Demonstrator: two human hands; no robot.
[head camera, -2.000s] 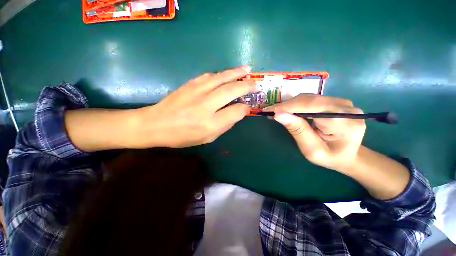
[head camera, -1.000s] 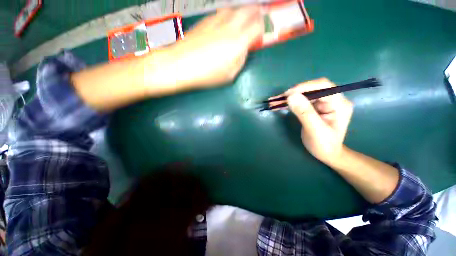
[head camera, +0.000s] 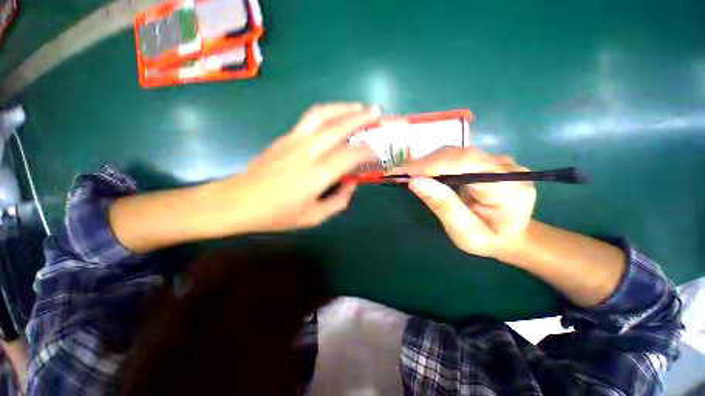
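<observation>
An orange-framed phone housing (head camera: 433, 128) lies face up in front of me, with a white area at its right half and a small green patch near mid-housing. My left hand (head camera: 309, 170) is on its left end, slightly blurred, fingers over the rim, and covers that end. My right hand (head camera: 479, 197) holds the black tweezers (head camera: 510, 177) nearly level along the housing's near edge. The tweezers' tips are at the near rim; whether they touch a part cannot be told. The right fingers overlap the housing's lower right side.
Two more orange housings (head camera: 198, 73) overlap at the upper left on the green work surface (head camera: 541, 69). A pale metal strip (head camera: 66, 52) curves behind them. A bit of another orange piece shows at the top left corner. White paper-like material (head camera: 539, 328) is at the lower right.
My left hand has come back from the far housings to a housing before me. The tweezers have closed up and lie along its near edge. Two housings now overlap at upper left.
</observation>
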